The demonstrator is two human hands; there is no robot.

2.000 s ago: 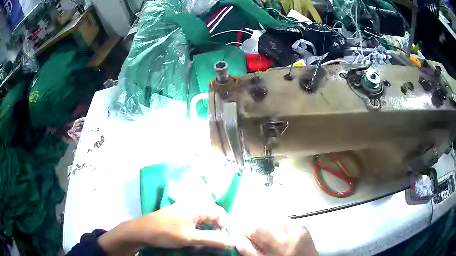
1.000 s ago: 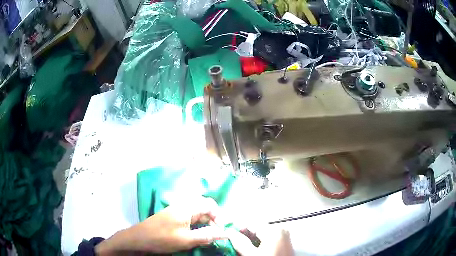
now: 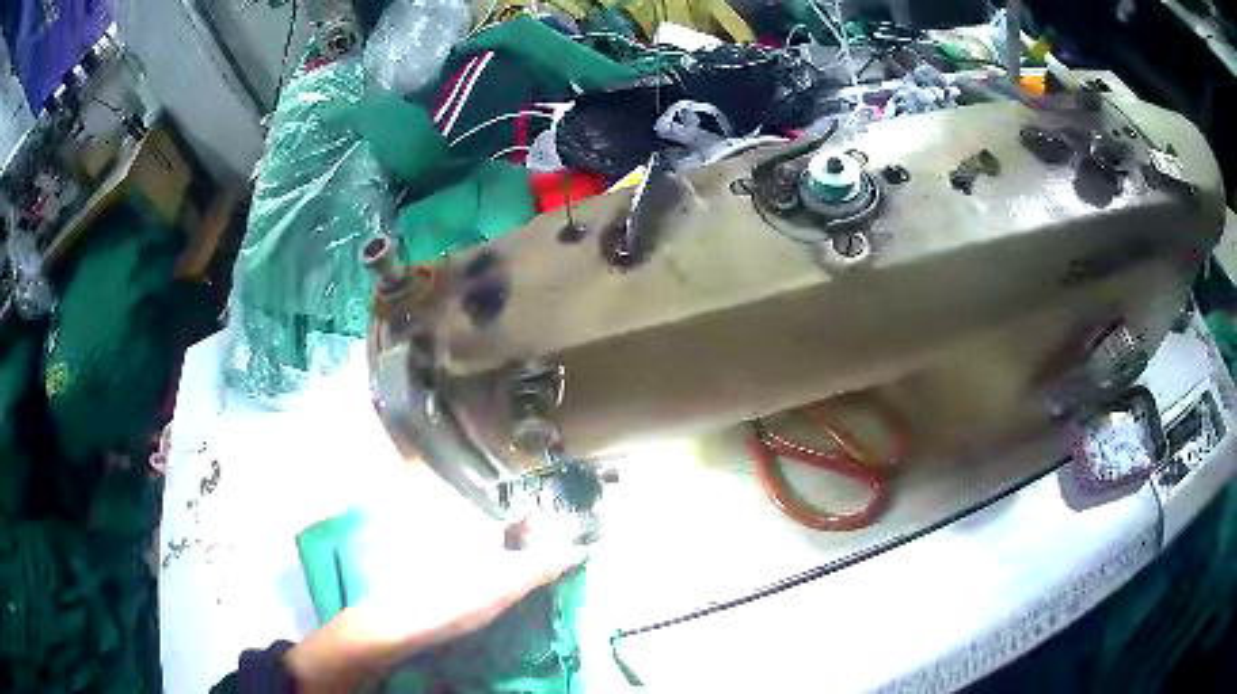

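A green garment piece (image 3: 522,644) lies at the front edge of the table, reaching up to the needle area; part of it shows at left as a folded green patch. My left hand (image 3: 421,617) lies over the cloth, its fingers pointing toward the needle area (image 3: 563,502). Glare washes out the fingers, so their grip is not clear. My right hand cannot be seen. The beige sewing machine head (image 3: 705,325) stands over the cloth's far end. A small green strip or thread (image 3: 624,660) lies right of the garment.
Orange-red scissor handles (image 3: 821,468) lie under the machine arm. A small dark reddish tray (image 3: 1115,447) with whitish contents sits at the table's right. A clear plastic bag of green pieces (image 3: 292,231) stands behind left. Green garments (image 3: 122,325) are piled left of the white table.
The view has shifted right and turned, closer to the machine. My left hand and the cloth are now nearer the needle area. My right hand, seen earlier beside the left, no longer shows.
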